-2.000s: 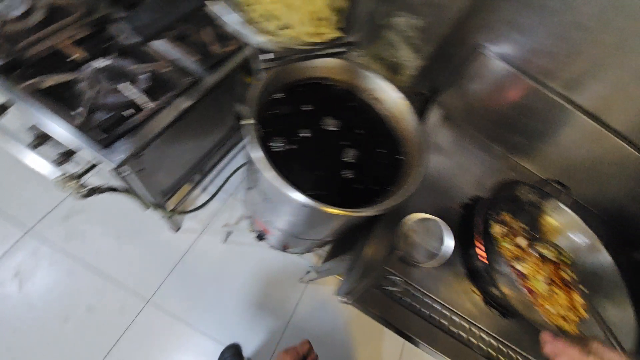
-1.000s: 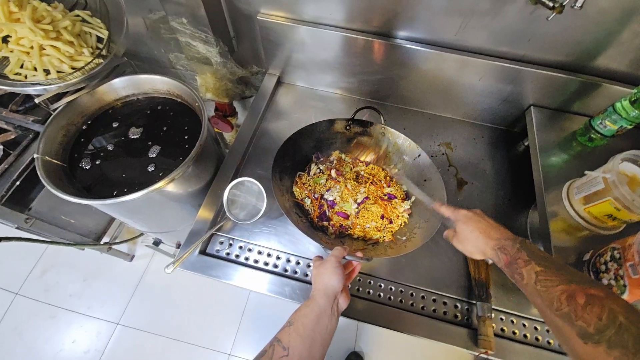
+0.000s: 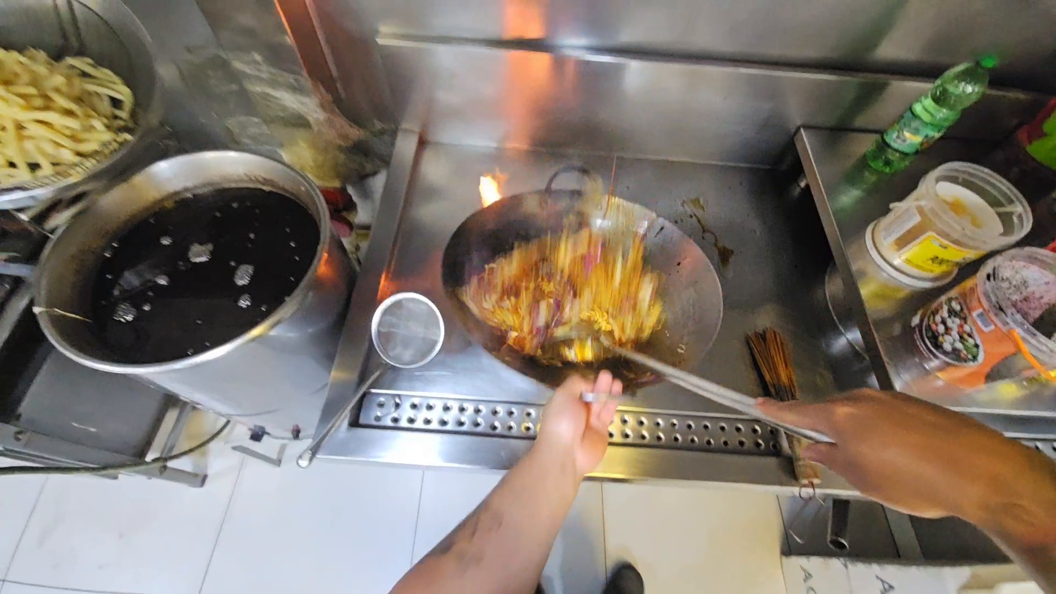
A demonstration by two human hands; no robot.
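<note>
A carbon-steel wok point(image 3: 701, 289) sits on the stainless range with a stir-fried mix of noodles and vegetables point(image 3: 569, 289) in it, blurred by motion. My left hand point(image 3: 582, 421) grips the near rim or handle of the wok; the exact grip is partly hidden by the fingers. My right hand point(image 3: 891, 450) is closed around the handle of a long metal ladle or spatula point(image 3: 709, 392), whose head is hidden in the food. A flame point(image 3: 491, 189) shows at the wok's back left edge.
Left stand a steel pot point(image 3: 62, 346) of dark liquid and a basket of cut potato strips point(image 3: 58, 111). A fine strainer point(image 3: 407, 330) and a bamboo wok brush point(image 3: 774, 367) flank the wok. Plastic tubs point(image 3: 899, 239) and a green bottle point(image 3: 936, 107) stand right.
A flame and its orange reflection have appeared behind the wok. The food, spread in the wok a second ago, is now streaked by motion. The utensil's handle is lower in view.
</note>
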